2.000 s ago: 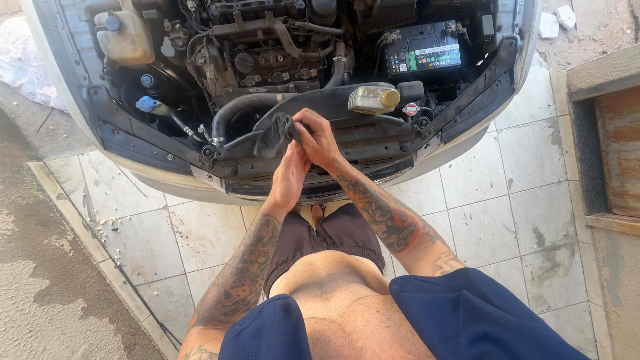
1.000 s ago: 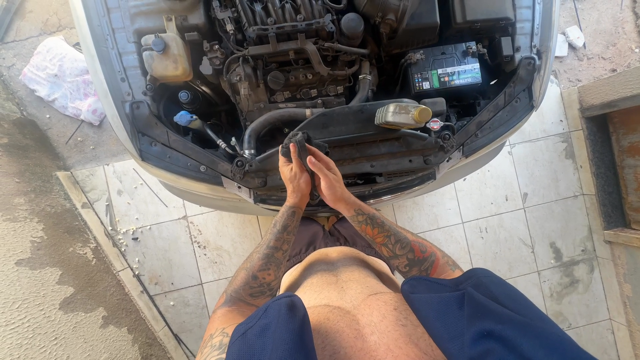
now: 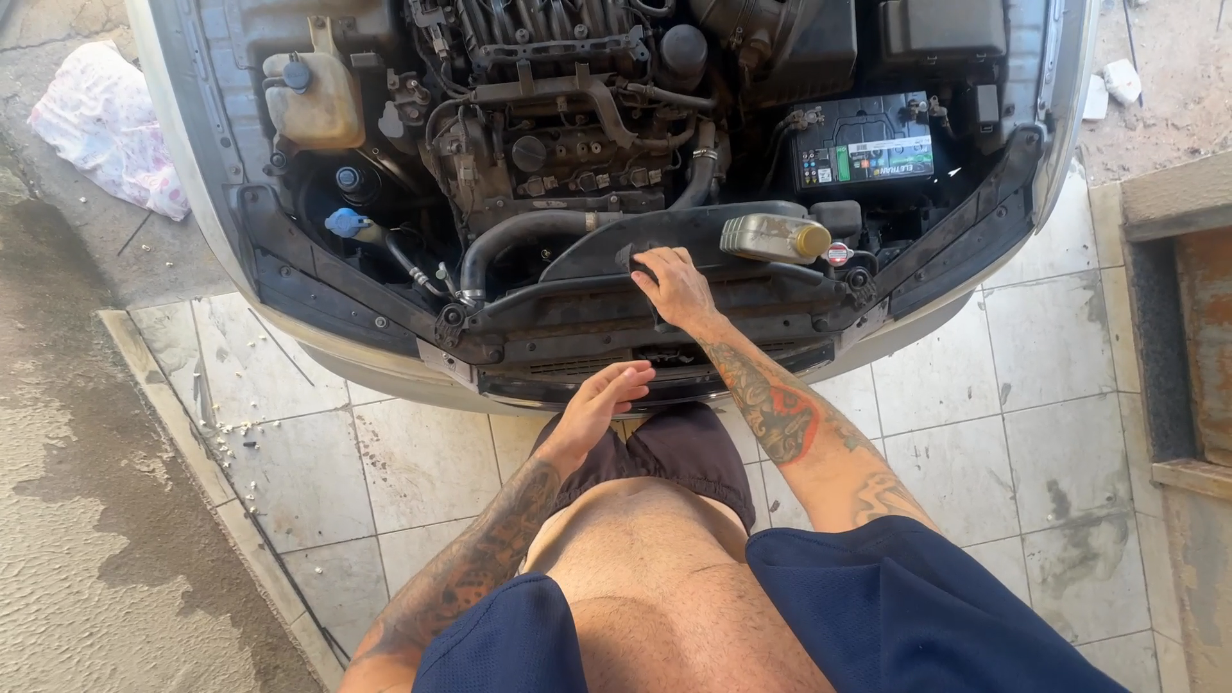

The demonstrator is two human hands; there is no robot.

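Observation:
My right hand (image 3: 679, 289) is shut on a dark cloth (image 3: 639, 262), most of it hidden by the fingers, over the black plastic radiator cover (image 3: 587, 250) at the front of an open engine bay. My left hand (image 3: 602, 399) is empty, its fingers extended together, above the front edge of the car by the grille (image 3: 568, 366). Just right of my right hand, a translucent plastic bottle with a yellow cap (image 3: 765, 238) lies on the cover. Beside its cap is the metal radiator cap (image 3: 837, 254).
A car battery (image 3: 861, 144) sits at the right of the bay, the engine (image 3: 568, 144) in the middle. At the left are a coolant reservoir (image 3: 313, 106) and a blue filler cap (image 3: 345, 223). A patterned cloth (image 3: 106, 125) lies on the ground.
My hands were together around the dark cloth; now they are apart. The right has moved forward with the cloth, and the left has let go.

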